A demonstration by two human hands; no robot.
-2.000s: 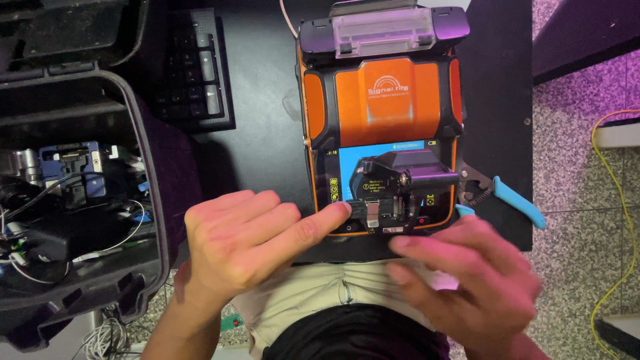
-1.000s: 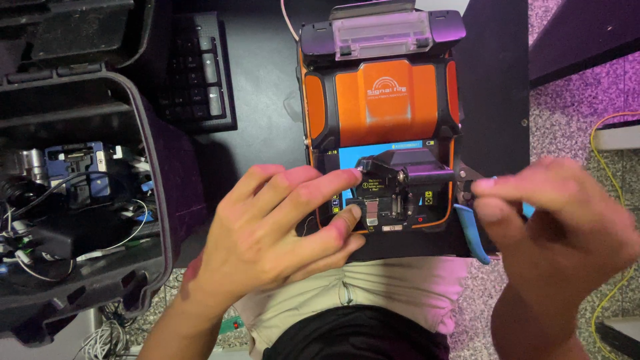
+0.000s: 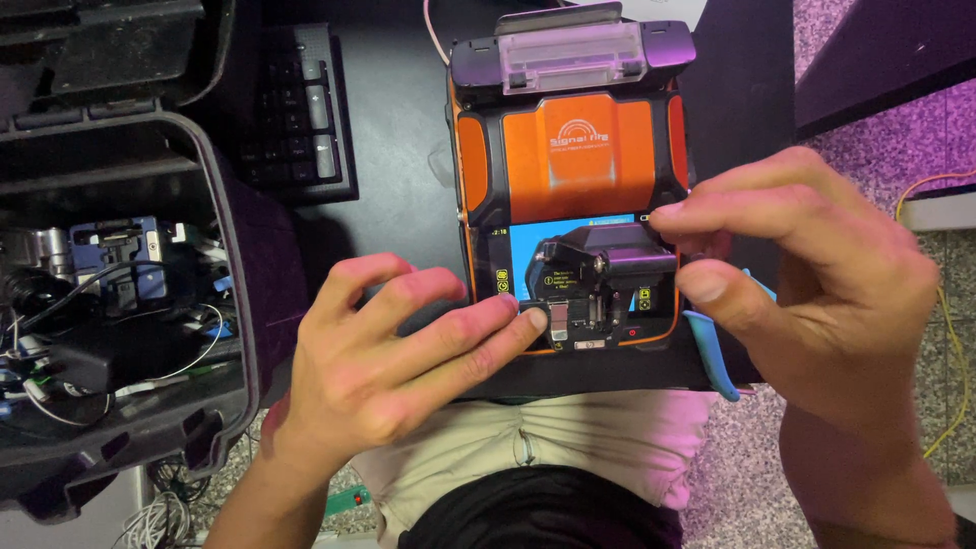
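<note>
An orange and black Signal Fire fusion splicer [image 3: 579,152] lies on the black table, its clear-windowed cover at the far end. A black fiber cleaver [image 3: 602,267] rests over the splicer's lit screen, with a metal-clipped fiber holder [image 3: 559,320] at its near left. My left hand [image 3: 404,351] touches the left edge of that holder with its fingertips; whether it grips anything is unclear. My right hand [image 3: 808,267] is raised at the right of the cleaver, thumb and fingers apart, with nothing visible between them. Blue-handled pliers or strippers [image 3: 711,354] lie partly hidden under the right hand.
An open black hard case [image 3: 221,305] at the left holds a blue cleaver-like device [image 3: 118,263], cables and other tools. A black keyboard [image 3: 305,114] lies beyond it. The table's near edge runs above my lap. A yellow cable [image 3: 949,335] trails over the speckled floor at right.
My right hand has moved from the near edge of the splicer out to the right and stays raised there. My left hand's fingertips have shifted about the fiber holder.
</note>
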